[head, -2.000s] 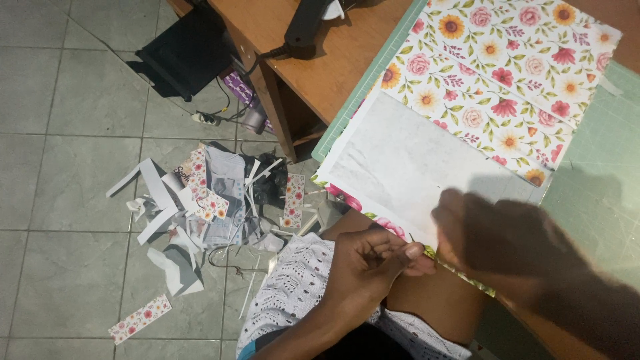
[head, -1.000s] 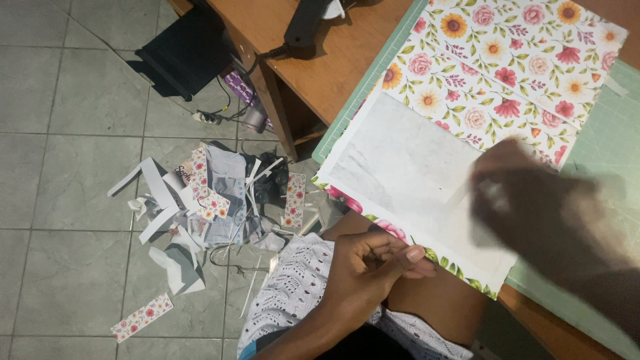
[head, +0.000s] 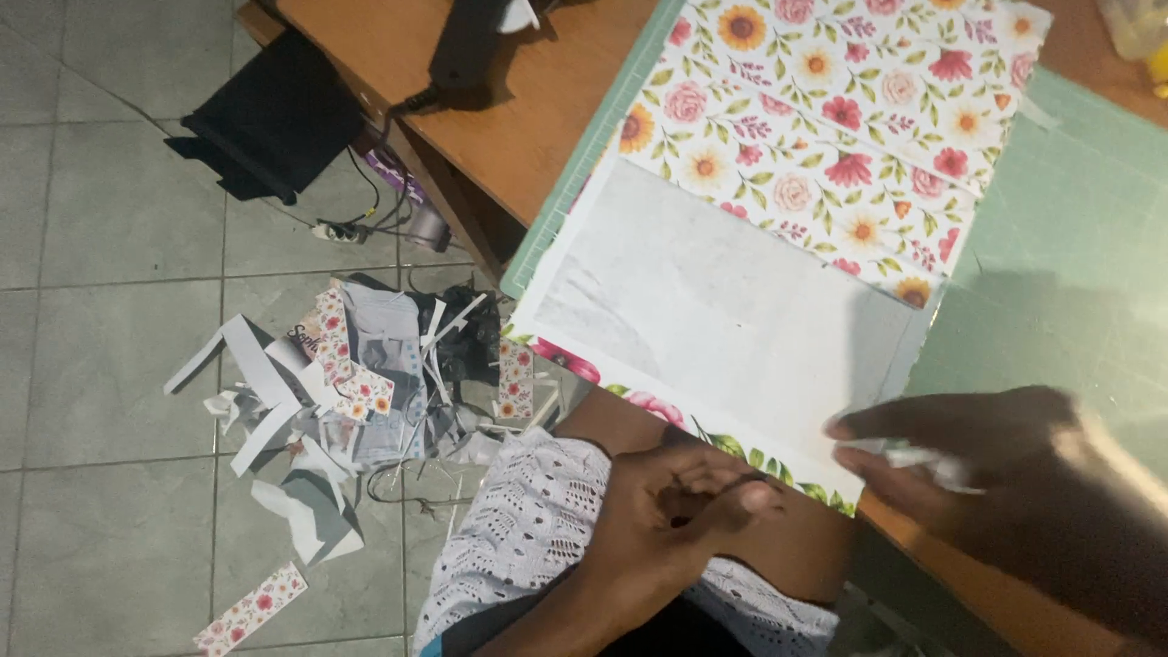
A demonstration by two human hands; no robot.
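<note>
A board-like panel [head: 721, 301], white and grey on its lower part, lies over the edge of a green cutting mat [head: 1049, 319]. Floral paper [head: 812, 137] covers its upper part, and a strip of larger flowers [head: 652, 401] runs along its near edge. My left hand [head: 693, 511] is at that near edge with curled fingers; whether it holds anything cannot be told. Over the panel's lower right corner, my right hand [head: 967, 465] pinches a small crumpled white piece [head: 922, 456], slightly blurred.
On the wooden table [head: 365, 36] a black corded tool [head: 465, 55] lies at the back left. A clear container with yellow contents [head: 1136, 36] stands at the top right. Paper scraps [head: 283, 401] and a black box-like object [head: 274, 119] are on the tiled floor, near cables and a power strip [head: 338, 232].
My right hand was beside my left at the near edge two seconds ago, rose over the panel, and is now lower, over its right corner. My left hand has stayed near the edge.
</note>
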